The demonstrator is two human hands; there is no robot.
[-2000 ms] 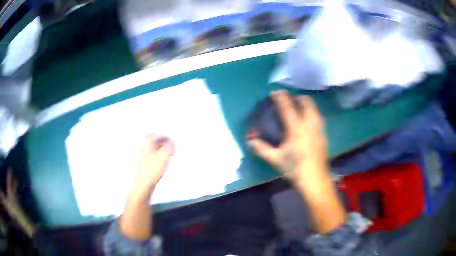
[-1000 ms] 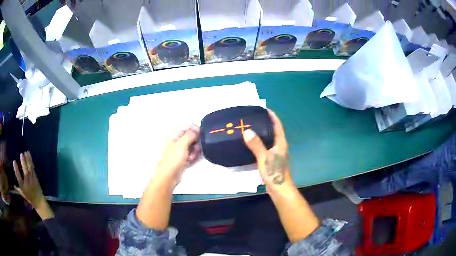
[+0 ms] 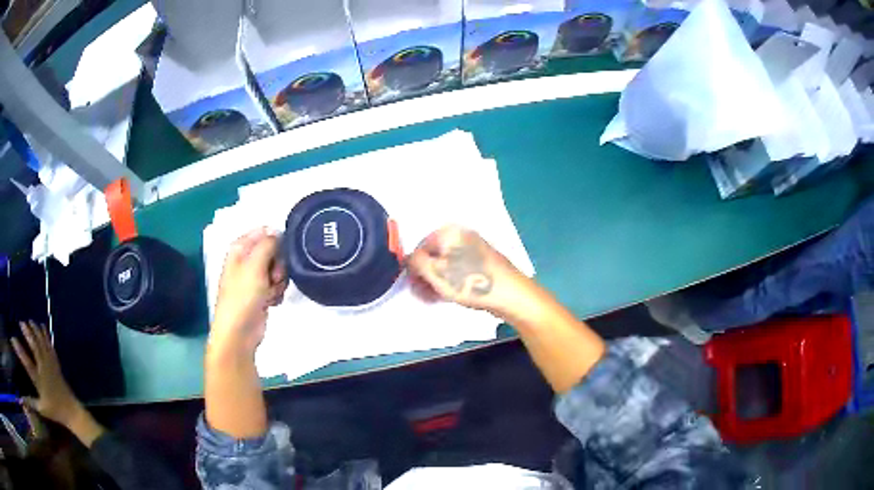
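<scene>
A black speaker (image 3: 331, 239) stands on the stack of white sheets (image 3: 450, 191), its round end with a pale ring and logo facing up. Its orange strap (image 3: 394, 239) is on the right side. My left hand (image 3: 251, 273) is at its left edge with curled fingers. My right hand (image 3: 455, 268) is at its right side by the strap, fingers bent. Whether either hand grips the speaker or strap is unclear. A second black speaker (image 3: 151, 284) with a raised orange strap (image 3: 121, 211) sits to the left.
Open boxes with speaker pictures (image 3: 407, 67) line the back beyond the white rail (image 3: 374, 105). A puffy white bagged bundle (image 3: 695, 96) stands at the right, beside white cartons. Another person's hand (image 3: 48, 378) is at the far left. A red stool (image 3: 786, 378) is at lower right.
The speaker between my hands has turned from its button side to its round end and moved left. A second speaker has appeared at the left. My right hand has moved off the button face.
</scene>
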